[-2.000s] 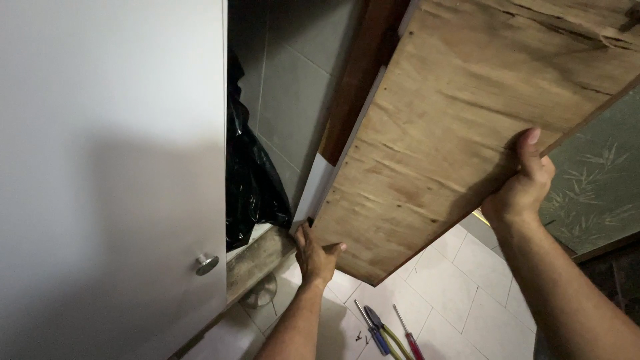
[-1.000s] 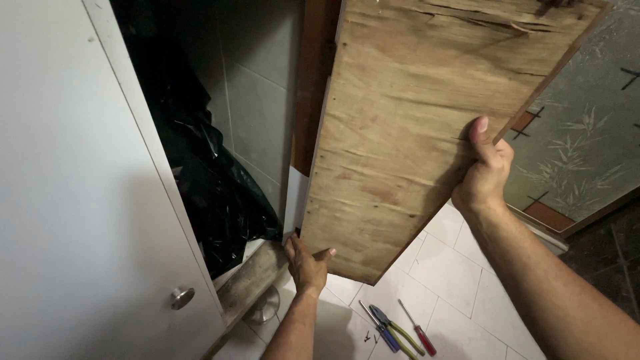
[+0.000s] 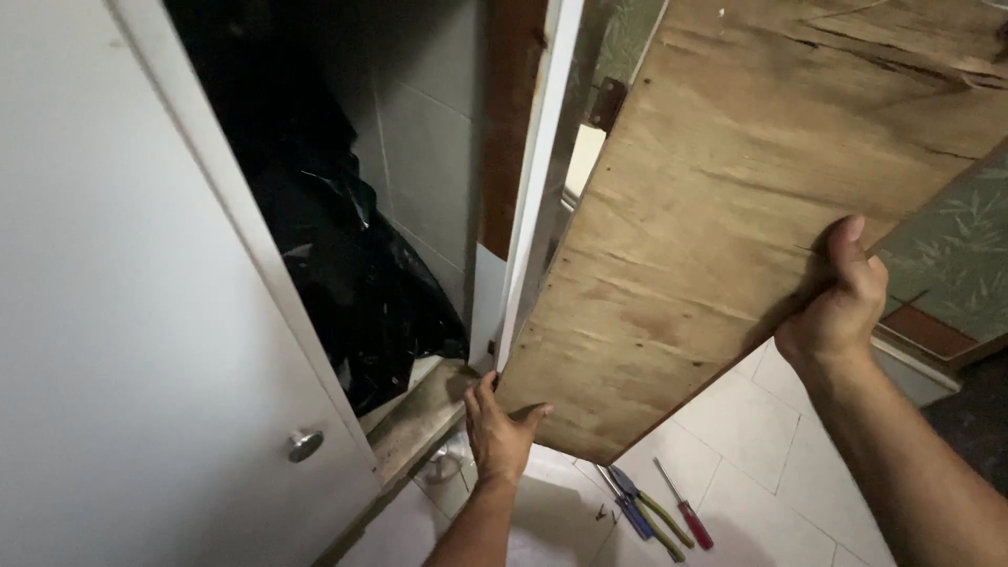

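Observation:
A worn plywood cabinet door panel [image 3: 709,228] stands tilted at the right, its upper surface cracked. My right hand [image 3: 839,303] grips its right edge, thumb on the face. At the lower left corner, my left hand [image 3: 500,429] holds the panel's edge near the cabinet frame [image 3: 528,213], fingers partly hidden behind it. A rusty hinge [image 3: 608,104] shows on the panel's left edge, beside a gap from the frame. On the floor below lie pliers [image 3: 650,504] with green handles, a blue-handled screwdriver [image 3: 632,513], a red-handled screwdriver [image 3: 694,524] and small screws [image 3: 602,513].
A white cabinet door [image 3: 181,299] with a round metal knob [image 3: 305,446] fills the left. Black plastic [image 3: 339,260] lies inside the cabinet, behind a worn wooden sill [image 3: 421,409]. A green panel with a leaf pattern [image 3: 961,260] stands behind my right hand, above the tiled floor [image 3: 748,472].
The plywood panel has moved away from the frame at its upper left, where a gap and a hinge now show. Both hands keep their hold on it.

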